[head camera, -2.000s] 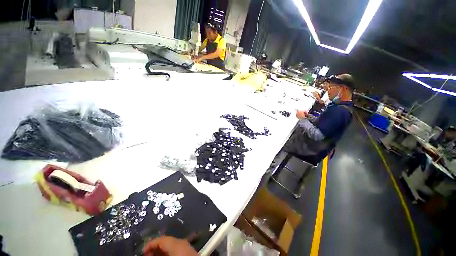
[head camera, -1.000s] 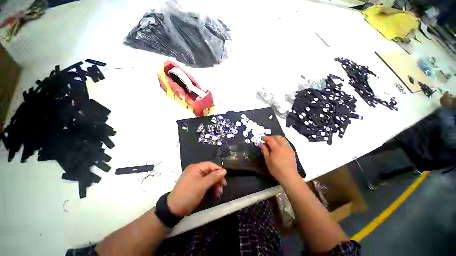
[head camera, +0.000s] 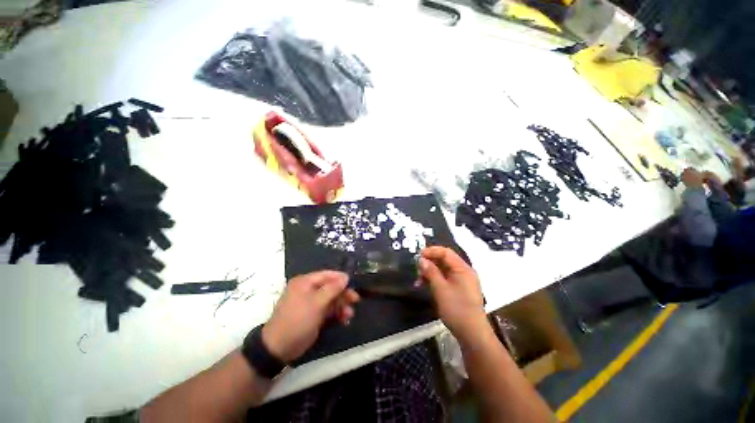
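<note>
The black work mat (head camera: 331, 330) lies at the table's front edge. Shiny metal fastener parts (head camera: 343, 227) lie on its left far part, with whiter backing parts (head camera: 406, 229) beside them. My left hand (head camera: 310, 310) is over the mat's left side, thumb and fingertips pinched together; whether something small is between them cannot be told. My right hand (head camera: 449, 289) is just below the white pile, thumb and index fingertips close together; a tiny part may be there, too small to tell. A single black fabric tab (head camera: 204, 287) lies left of the mat, beside thread ends (head camera: 236, 291).
A loose heap of black tabs (head camera: 83, 206) is at left. A red and yellow tape dispenser (head camera: 300, 157) stands behind the mat. Fitted tabs (head camera: 507, 202) lie at right, beside a crumpled clear bag (head camera: 443, 179). A large plastic bag (head camera: 290, 74) lies behind. A person sits at far right.
The view has swung from the room down to the table. Since a second ago, my right hand has drawn back slightly from the white pile; my left hand stays over the mat.
</note>
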